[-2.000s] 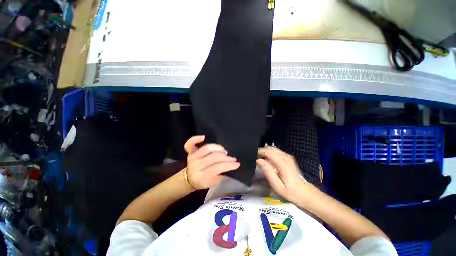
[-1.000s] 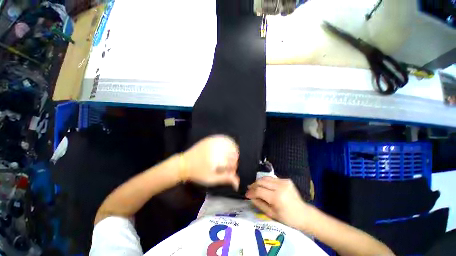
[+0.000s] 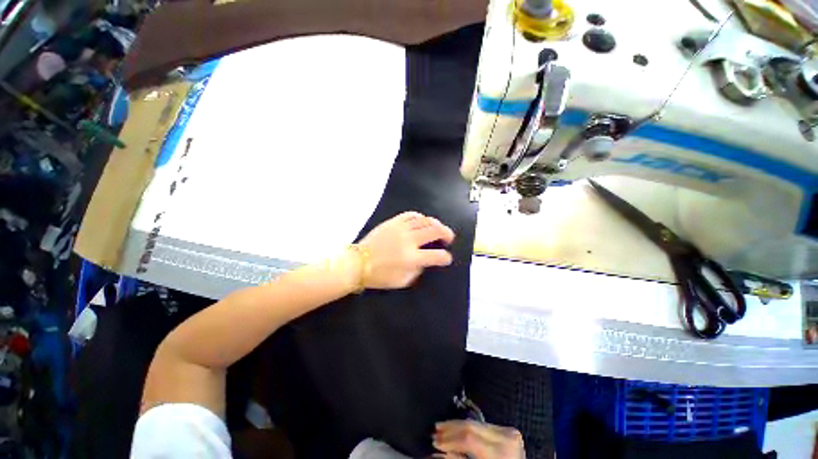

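Note:
A long black fabric piece (image 3: pixel 429 314) runs from the back of the table, past the left side of the white sewing machine head (image 3: pixel 646 116), over the front edge and down to the lap. Its right edge passes at the presser foot (image 3: pixel 476 190). My left hand (image 3: pixel 406 252) lies on the fabric just in front of the foot, thumb and fingers apart. My right hand (image 3: pixel 480 441) is at the bottom edge of the picture, partly cut off, with curled fingers at the fabric's right edge; its grip is hidden.
Black shears (image 3: pixel 686 269) lie right of the needle, beside yellow and dark snips (image 3: pixel 761 287). A dark brown fabric piece (image 3: pixel 269 22) lies at the back left. A blue plastic crate (image 3: pixel 691 412) stands below the table at right.
The view has shifted up to show the machine head. My left hand has moved from the lap end of the fabric up onto the table near the foot. My right hand stays low at the fabric edge.

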